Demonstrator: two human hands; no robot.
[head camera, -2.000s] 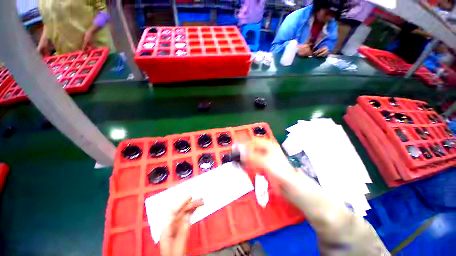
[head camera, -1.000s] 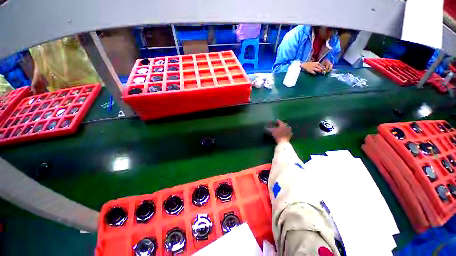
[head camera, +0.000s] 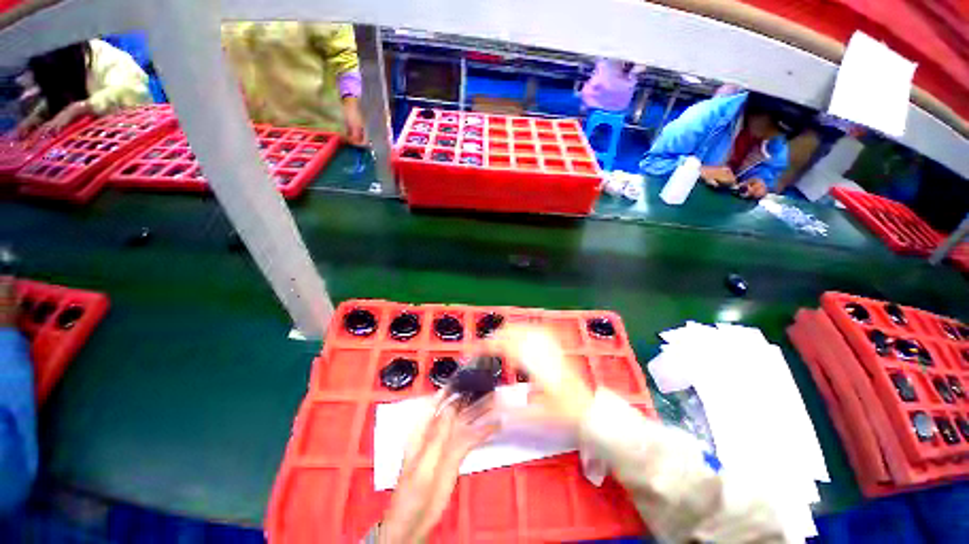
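Observation:
The orange-red parts tray (head camera: 340, 422) lies in front of me, with glossy round black units (head camera: 405, 325) in pockets of its two far rows. A white label sheet (head camera: 396, 430) lies across its middle. My left hand (head camera: 444, 436) is over the sheet, its fingers on a black unit (head camera: 473, 383) held above the tray. My right hand (head camera: 542, 367) is blurred, over the tray just right of that unit; whether it holds anything is unclear. A small white scrap (head camera: 594, 468) is at the sheet's right end.
Fanned white sheets (head camera: 744, 409) and a clear plastic bag (head camera: 685, 414) lie right of the tray. Stacked red trays (head camera: 845, 409) stand farther right. A pale post (head camera: 250, 181) rises at the tray's far left. Loose black units (head camera: 736, 284) are on the green belt. Workers sit across.
My right hand has come back from the belt to the tray. My left hand has come into view with its fingers on a black unit. The view has shifted, showing more of the left side.

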